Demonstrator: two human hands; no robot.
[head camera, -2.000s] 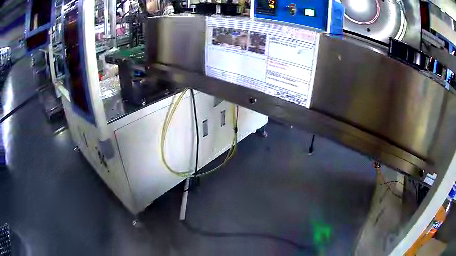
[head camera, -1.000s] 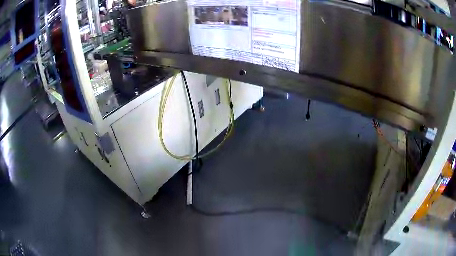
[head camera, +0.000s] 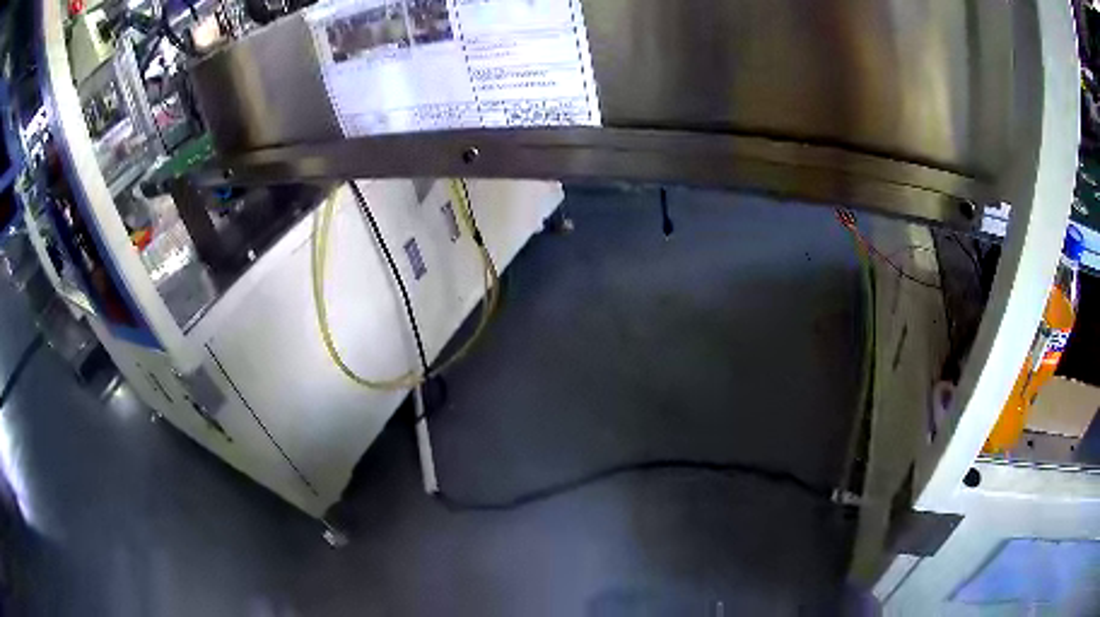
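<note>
No hand is in the picture. A brushed steel machine housing (head camera: 796, 90) spans the top, nearest in front of me. A white work instruction sheet (head camera: 519, 66) with photos and text is on its front, its top cut off by the picture's edge. A thick white slanting frame post (head camera: 1035, 229) stands at the right. A bottle (head camera: 1040, 362) with orange liquid and a blue cap is beside the post, partly hidden by it.
A white machine cabinet (head camera: 302, 344) stands low at left, with a yellow hose loop (head camera: 322, 289) hanging by it. A black cable (head camera: 627, 469) lies across the grey floor. A brown cardboard box (head camera: 1068, 406) is behind the bottle. A green belt piece (head camera: 181, 160) shows upper left.
The view has tilted down and turned right. The blue control box and silver disc have left the top of the picture. The bottle and post now show more fully at right.
</note>
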